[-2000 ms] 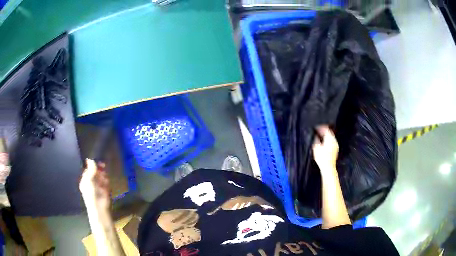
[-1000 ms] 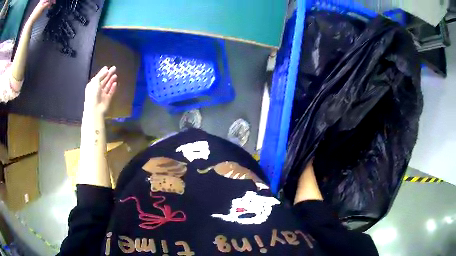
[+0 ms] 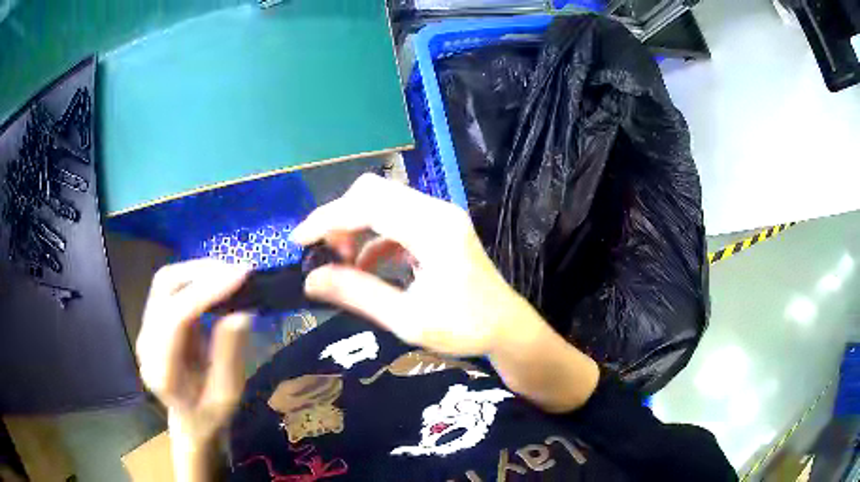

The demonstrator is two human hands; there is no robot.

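Note:
A black plastic part [image 3: 275, 288] is held between my two hands above my lap. My left hand [image 3: 193, 334] grips its left end with thumb and fingers. My right hand [image 3: 405, 268] grips its right end, where a small rounded black portion shows between thumb and fingers. Both hands are slightly blurred. The fingers hide much of the part, and I cannot tell whether it is one piece or two.
A black tray [image 3: 66, 348] at left bears a pile of slim black parts [image 3: 47, 179]. A green tabletop [image 3: 245, 94] lies ahead, with a blue perforated stool [image 3: 247, 247] under its edge. At right a blue crate [image 3: 438, 122] holds a crumpled black bag [image 3: 613, 207].
My right hand has come out of the black bag. Both hands have met in front of me on the black part. The other person's arm at the tray is out of view.

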